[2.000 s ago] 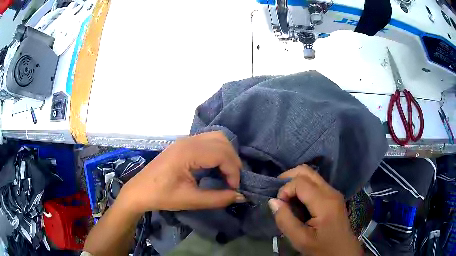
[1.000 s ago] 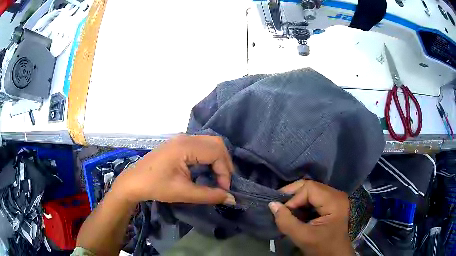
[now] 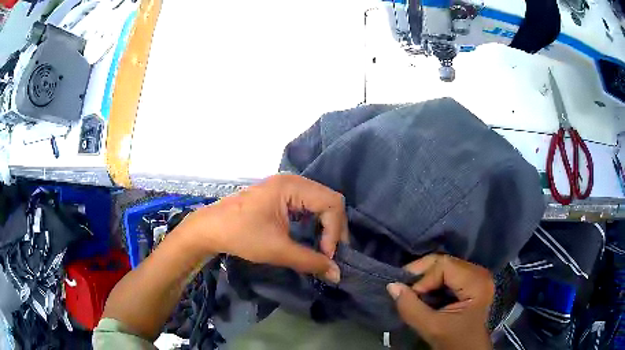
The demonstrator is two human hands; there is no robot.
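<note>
A dark grey garment (image 3: 418,171) lies bunched over the table's front edge and hangs towards my lap. My left hand (image 3: 274,225) pinches one end of a folded seam edge (image 3: 370,266) between thumb and fingers. My right hand (image 3: 445,294) pinches the same edge a little further right. The stretch of folded edge between the hands is visible. The cloth behind my fingers is hidden.
The sewing machine's needle area (image 3: 428,41) is behind the garment. Red-handled scissors (image 3: 569,164) lie at right on the white table (image 3: 240,89). Orange tape (image 3: 130,96) and a grey device (image 3: 51,78) are at left. Below are a red box (image 3: 92,287) and striped pieces (image 3: 562,273).
The view has shifted, so table and machine appear further right. Both hands still pinch the edge, which now slants down to the right more and looks flatter between them.
</note>
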